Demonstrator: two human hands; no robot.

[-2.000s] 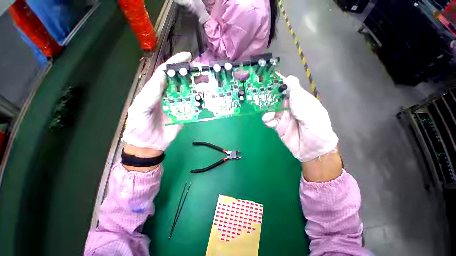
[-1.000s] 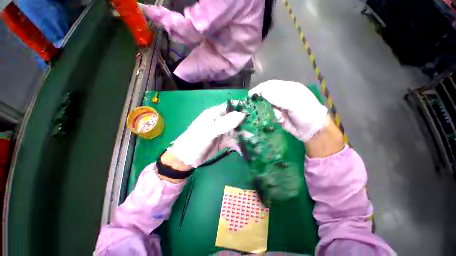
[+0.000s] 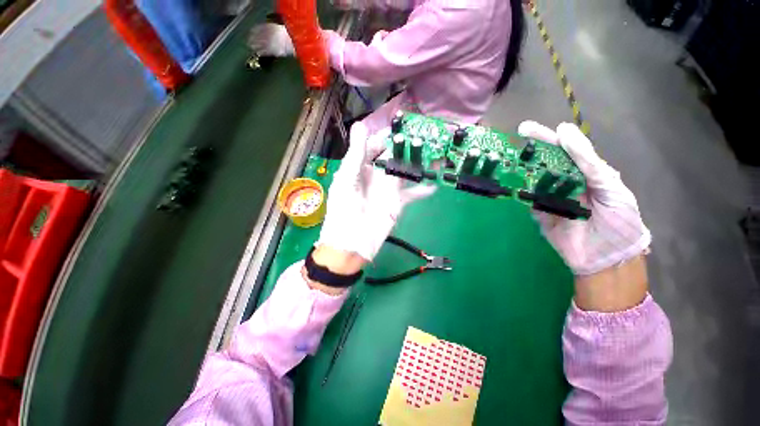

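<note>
A green circuit board (image 3: 492, 160) is held above the mat, component side up, with upright capacitors and three black connectors along its near edge. My left hand (image 3: 362, 200), in a white glove with a black wrist strap, holds its left end. My right hand (image 3: 596, 204), also in a white glove, holds its right end. Side cutters (image 3: 425, 261) lie on the green mat (image 3: 517, 291) below the board, partly behind my left hand. Tweezers (image 3: 342, 339) lie to their lower left. A yellow sheet with red stickers (image 3: 435, 381) lies at the near edge.
A yellow tub (image 3: 302, 202) with small bits stands at the mat's left corner. The conveyor belt (image 3: 158, 274) runs along the left, carrying another board (image 3: 185, 179). A red bin (image 3: 42, 258) is beyond it. A person in pink (image 3: 433, 62) works ahead, reaching over the belt.
The board was upright, then turned and blurred between my hands; now it lies wide, with its connector edge toward me. The whole view has shifted, showing more of the belt and the red bin.
</note>
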